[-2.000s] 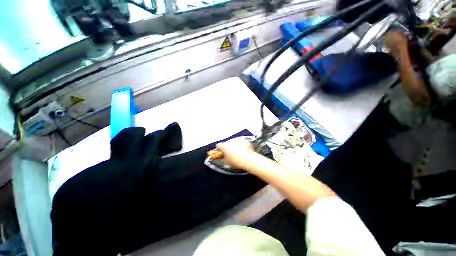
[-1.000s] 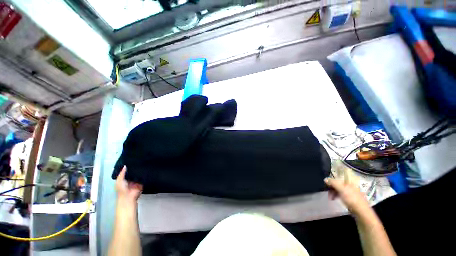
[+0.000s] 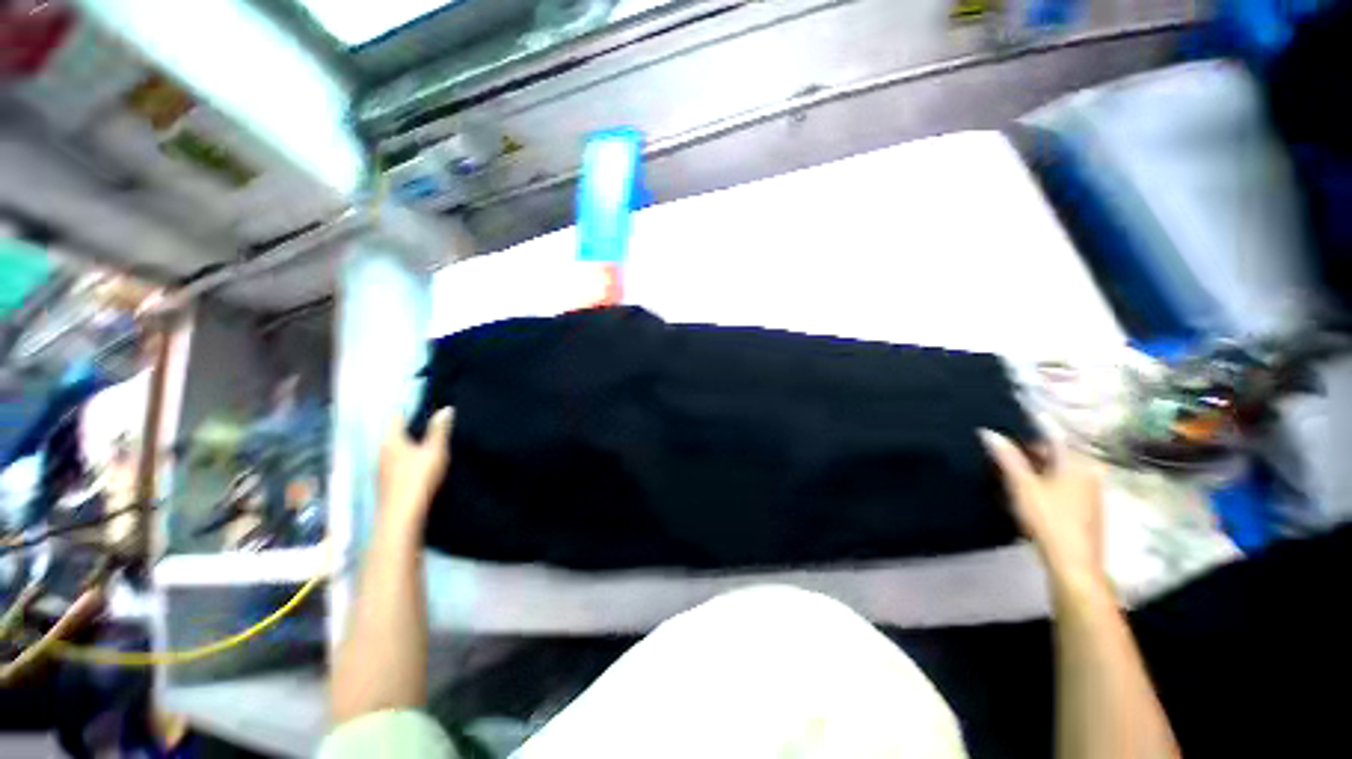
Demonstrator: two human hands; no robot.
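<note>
Black trousers [image 3: 741, 445] lie folded lengthwise across the white padded ironing table [image 3: 875, 237]. My left hand [image 3: 415, 467] is at their left end, thumb over the cloth and fingers hidden at its edge. My right hand [image 3: 1053, 489] is at their right end, holding the edge of the cloth. The steam iron [image 3: 1198, 423] is parked on a crumpled whitish rest cloth [image 3: 1164, 512] at the right, and is blurred.
A blue arm [image 3: 608, 200] stands behind the trousers. A second table [image 3: 1201, 178] is at the upper right. A grey shelf unit [image 3: 245, 568] with a yellow hose [image 3: 223, 647] is at the left. Black cloth [image 3: 1260, 638] hangs at the lower right.
The iron was let go and parked at the right. My hands have come to both ends of the trousers. The bunched part near the blue arm now lies flat.
</note>
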